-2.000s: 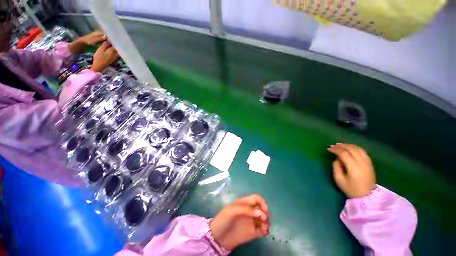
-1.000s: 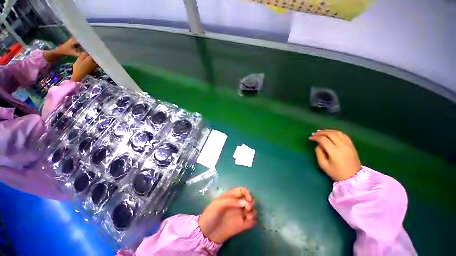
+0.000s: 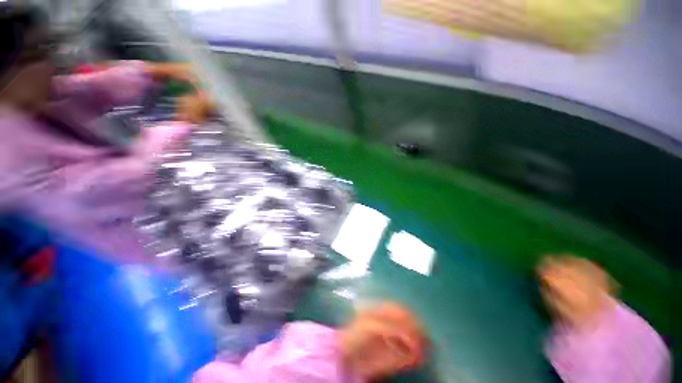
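The head view is strongly blurred. My left hand (image 3: 383, 340) is low in the middle, over the green bench top, with its fingers curled; I see nothing clearly in it. My right hand (image 3: 574, 288) is at the right, over the bench, its fingers blurred and no object visible in it. The blister tray (image 3: 247, 217) with dark discs lies at the left, smeared by glare. A white card (image 3: 360, 236) lies beside its right edge, with small white papers (image 3: 411, 252) to its right. A bagged case (image 3: 408, 148) shows faintly on the far side.
A co-worker's pink sleeve (image 3: 97, 176) and hands are at the far left, behind the tray. A white post (image 3: 224, 90) rises there. A yellowish dotted sheet (image 3: 523, 19) hangs at the top right. Blue floor (image 3: 142, 322) shows at the lower left.
The view has swung, so the whole scene sits further right and lower, and is now blurred. Both hands keep about their places over the bench. Nothing is visibly picked up or released.
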